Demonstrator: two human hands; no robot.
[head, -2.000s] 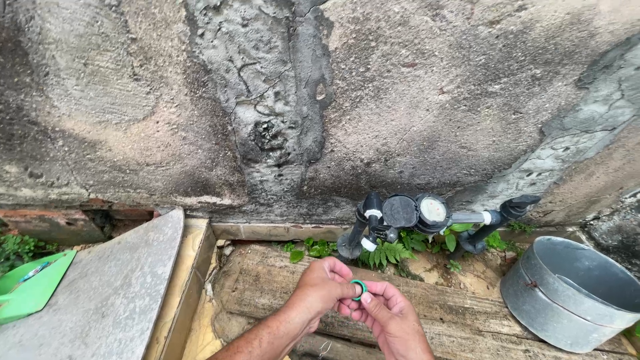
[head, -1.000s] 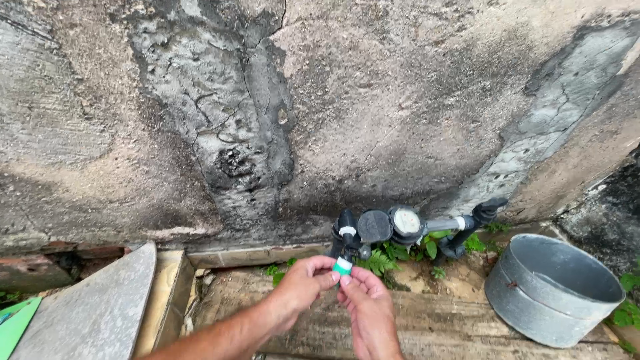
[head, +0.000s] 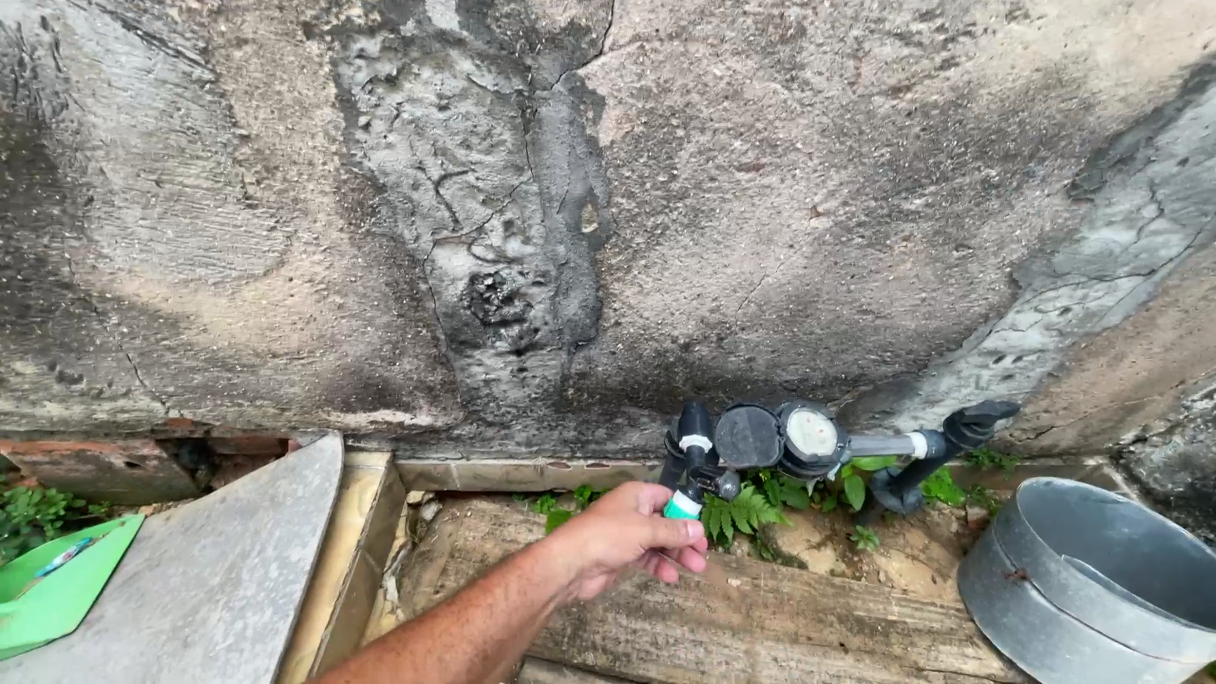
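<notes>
My left hand (head: 641,537) reaches in from the lower left. Its thumb and index finger close around a small green ring-like piece (head: 682,506), which meets a white band at the lower end of a black plastic pipe fitting (head: 703,475). The hand partly hides the green piece. To the right of the fitting, a round water meter (head: 811,433) with its black lid (head: 748,436) raised joins a grey pipe (head: 879,445). My right hand is out of view.
A rough, cracked cement wall (head: 807,190) rises behind. A grey metal tub (head: 1035,598) stands at right on weathered wood planks (head: 760,627). At left, a green plastic dustpan-like piece (head: 85,589) lies on a grey slab (head: 228,560). Ferns (head: 741,513) grow beneath the meter.
Both hands held the small green piece in front of the planks earlier. Now it is at the black fitting with my left hand, and my right hand has left the view.
</notes>
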